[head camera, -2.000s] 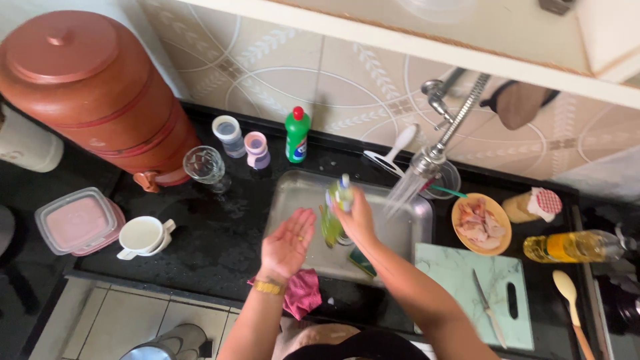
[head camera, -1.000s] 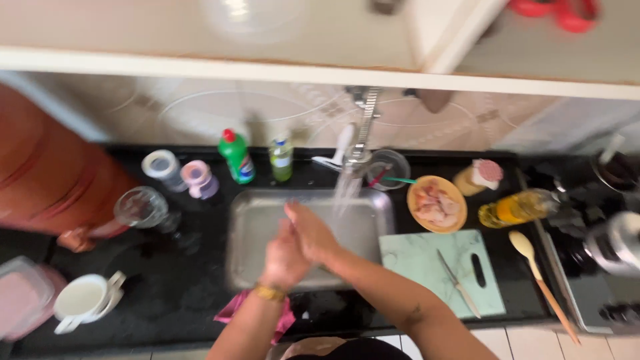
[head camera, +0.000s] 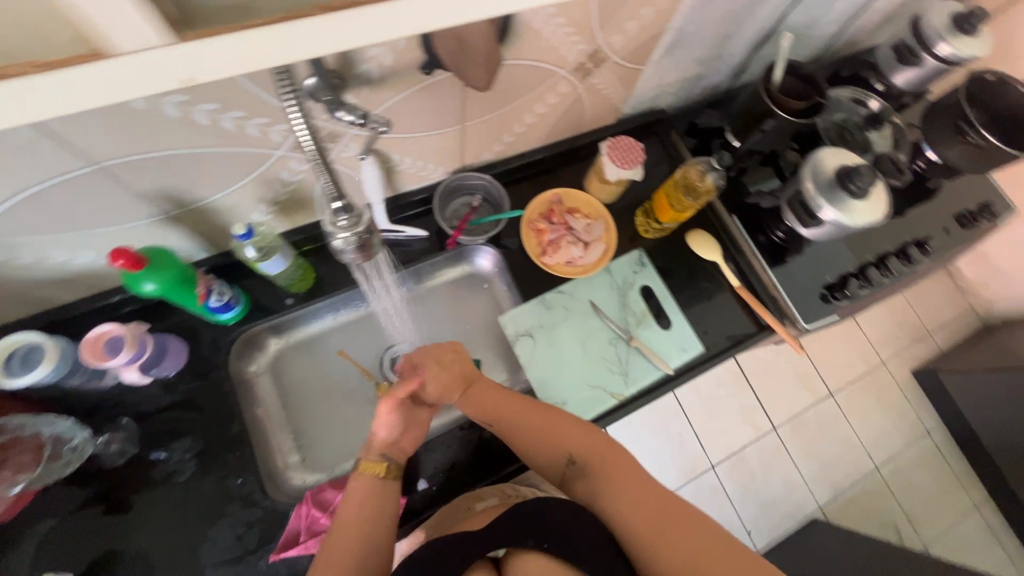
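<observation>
My left hand (head camera: 400, 416), with a gold watch at the wrist, touches my right hand (head camera: 442, 373) over the metal sink (head camera: 304, 400). The fingers overlap, and I see no object between them. Water streams from the spring-necked faucet (head camera: 352, 236) beside them. Behind the sink stand a green bottle with a red cap (head camera: 188, 284) and a clear bottle of green liquid (head camera: 276, 260). A pink cloth (head camera: 310, 524) lies on the front edge of the counter. A thin yellowish item (head camera: 360, 368) is in the sink, near my fingers.
Right of the sink are a marbled cutting board (head camera: 560, 352) bearing a knife (head camera: 632, 339), a bowl of raw meat (head camera: 570, 232), an oil bottle (head camera: 680, 198) and a wooden spoon (head camera: 744, 288). Pots stand on the stove (head camera: 872, 240). Cups (head camera: 120, 352) are at left. A shelf (head camera: 240, 48) overhangs.
Two seconds ago my right hand held the green-liquid bottle; it now stands behind the sink. My hands have come together. The view has turned toward the stove.
</observation>
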